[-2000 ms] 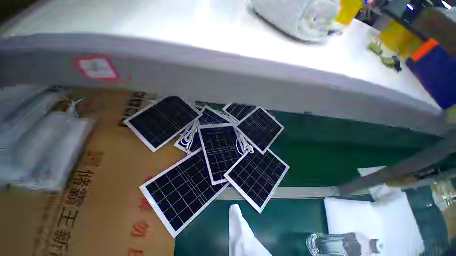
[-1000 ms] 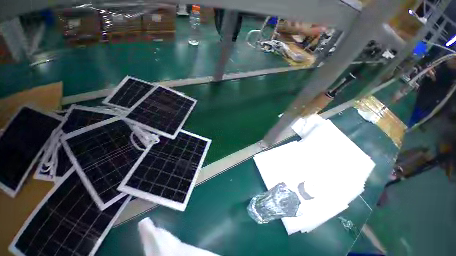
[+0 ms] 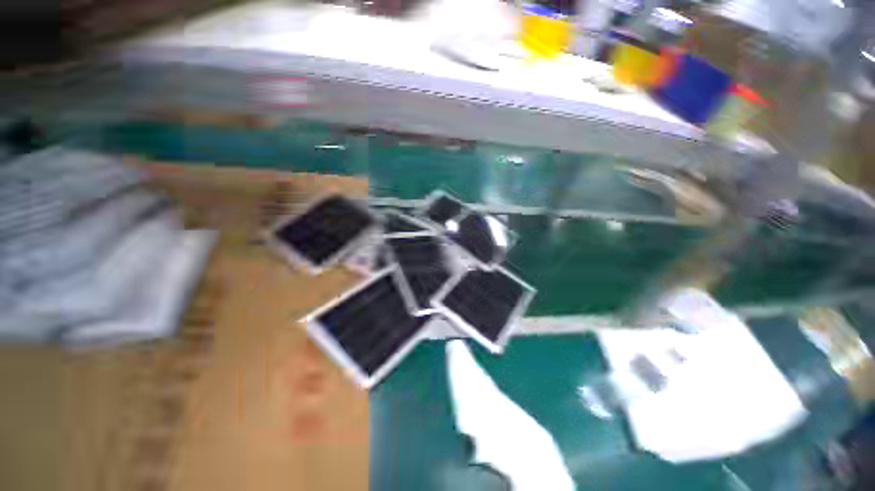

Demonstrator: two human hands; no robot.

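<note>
Several small solar panels (image 3: 369,326) with white frames lie overlapping in a loose heap at the centre, partly on brown cardboard (image 3: 249,384) and partly on the green bench. A wrapped pile of whitish flat packs (image 3: 86,249) lies at the left. A narrow crumpled white piece, perhaps a cloth (image 3: 504,417), lies on the green surface below the panels. White sheets (image 3: 705,393) lie in a stack at the right. The picture is blurred by motion. Neither of my hands is in view.
A shelf (image 3: 413,91) runs across the top, with a yellow item (image 3: 544,32), a dark blue item (image 3: 693,86) and a white item on it. A blurred clear object, perhaps the bottle (image 3: 597,398), is at the sheets' left edge. A blurred post crosses at the right.
My view has swung left and up since one second ago, so the shelf and the whitish packs show again. The panels appear to lie as before. No hand has appeared.
</note>
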